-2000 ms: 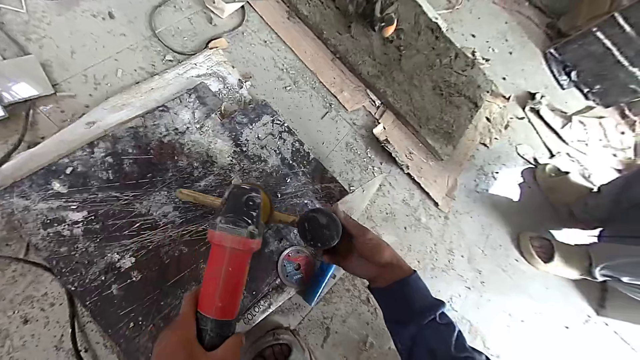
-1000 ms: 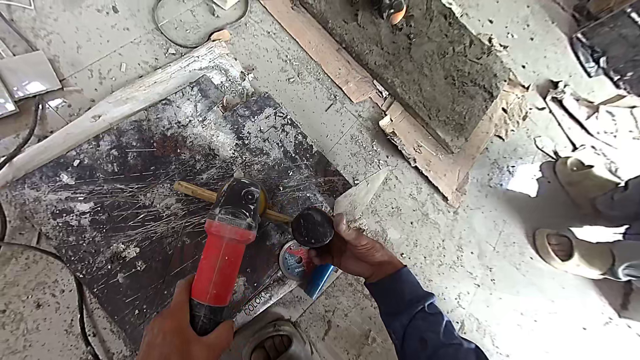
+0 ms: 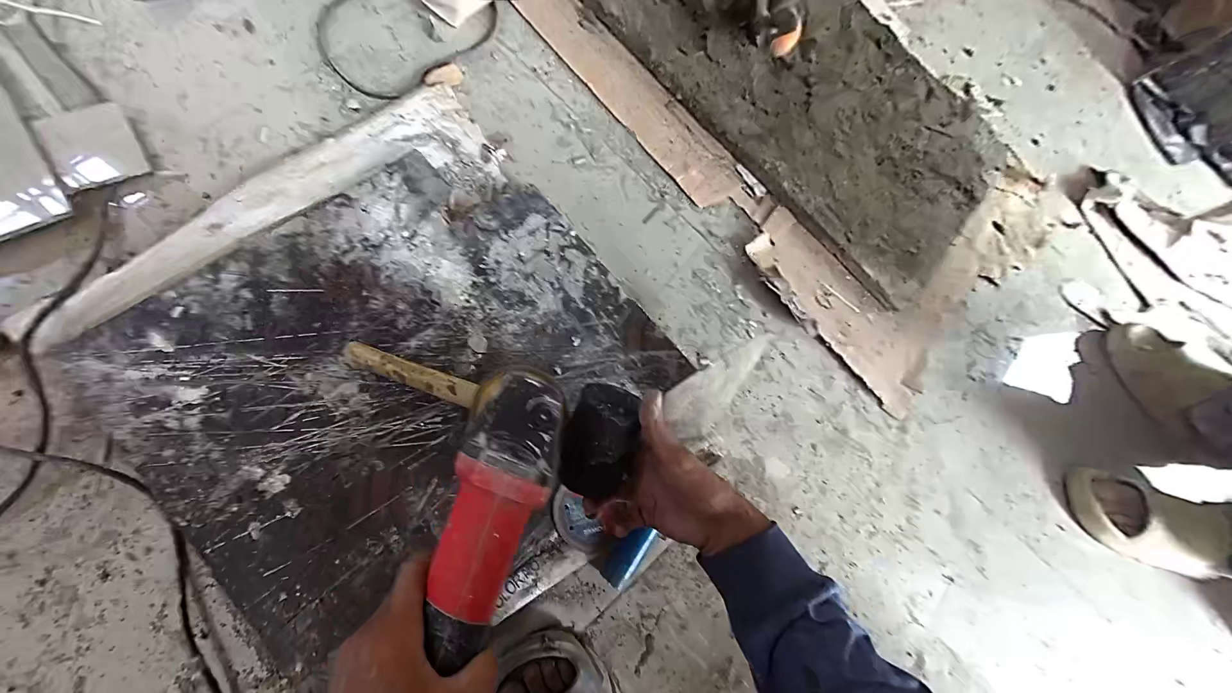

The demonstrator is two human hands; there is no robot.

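Note:
My left hand (image 3: 414, 635) is closed around the black rear end of a red and black angle grinder (image 3: 486, 539). The fingers of my right hand (image 3: 674, 481) grip the black head of a mallet (image 3: 599, 438), close beside the grinder's head. The mallet's wooden handle (image 3: 409, 373) sticks out to the left beyond the grinder's head, which hides part of it. Below them lies a dark, scratched board (image 3: 318, 452) with whitish dust. A round disc with a printed face (image 3: 577, 520) and a blue cylindrical object (image 3: 630, 558) are partly hidden by my right hand.
A slab covered in wet grey mortar (image 3: 828, 144) lies on brown sheeting (image 3: 847, 327) at the upper right. A pale strip (image 3: 231, 217) borders the board. Cables (image 3: 178, 549) run along the left, near glossy tiles (image 3: 91, 144). A person's sandalled foot (image 3: 1141, 525) is at the right.
The grinder's head and the mallet's head have come closer together; the stretch of handle that showed between them earlier is now hidden. Both hands keep their holds.

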